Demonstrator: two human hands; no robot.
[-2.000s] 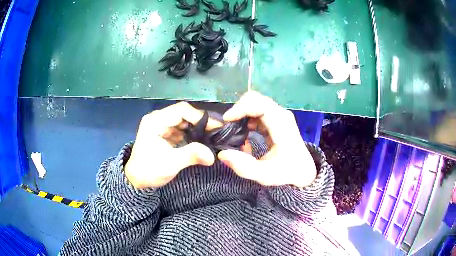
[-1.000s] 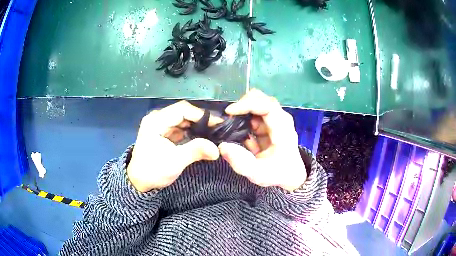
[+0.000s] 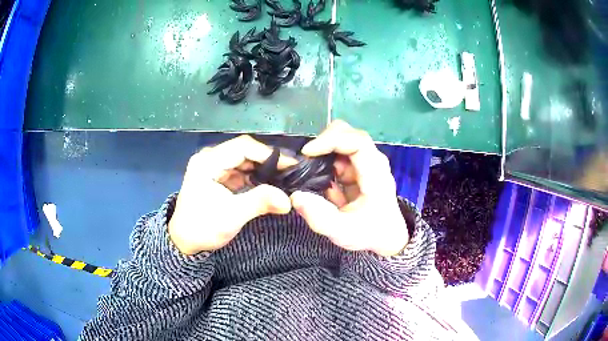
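A black spiky joined piece (image 3: 303, 174) is held over the lap, just in front of the green tabletop's near edge. My left hand (image 3: 227, 196) grips its left side between thumb and fingers. My right hand (image 3: 357, 193) grips its right side the same way, and the two thumb tips are close together below it. The fingers hide part of the piece, so single parts in it cannot be told apart. Several black spiky pieces (image 3: 277, 61) lie on the green tabletop (image 3: 133, 73) beyond the hands.
A white glue bottle (image 3: 441, 89) lies at the right on the table beside a white strip (image 3: 470, 81). More black parts (image 3: 420, 5) show at the top edge. Below right are a container of dark parts (image 3: 460, 213) and ribbed blue-purple crates (image 3: 527, 246). Yellow-black tape (image 3: 70, 263) marks the floor.
Since two seconds ago, my right hand has shifted slightly left and turned a little around the piece. My left hand has barely moved. Both hands keep their grip. The table things look unchanged.
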